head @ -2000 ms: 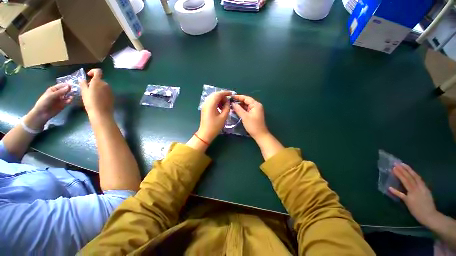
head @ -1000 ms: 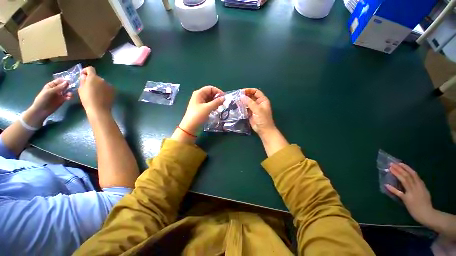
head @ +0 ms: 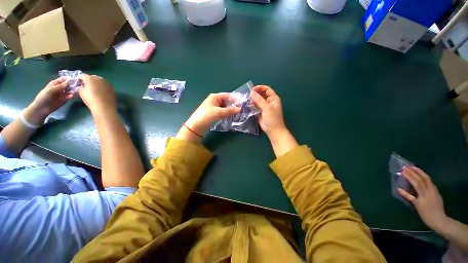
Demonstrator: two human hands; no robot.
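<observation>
A clear zip-lock bag (head: 241, 114) is between my two hands, a little above the green table. Dark and shiny shapes show through it; I cannot tell them apart. My left hand (head: 211, 114) pinches its left side with thumb and fingers. My right hand (head: 268, 106) pinches its upper right edge. Another clear bag seems to lie under or against it. A small bagged cable (head: 164, 90) lies flat on the table to the left of my hands, with a dark item inside.
A person in light blue at left handles a clear bag (head: 72, 81). Another person's hand (head: 424, 196) rests on a clear bag (head: 400, 177) at right. Pink and white slips (head: 134, 50), a brown box (head: 45, 36), a white roll (head: 205, 12) and a blue and white carton (head: 398, 29) stand farther back.
My hands were close together over the bag two seconds ago. They moved apart to its sides, and its contents came into view. Now my left fingers reach farther across its front.
</observation>
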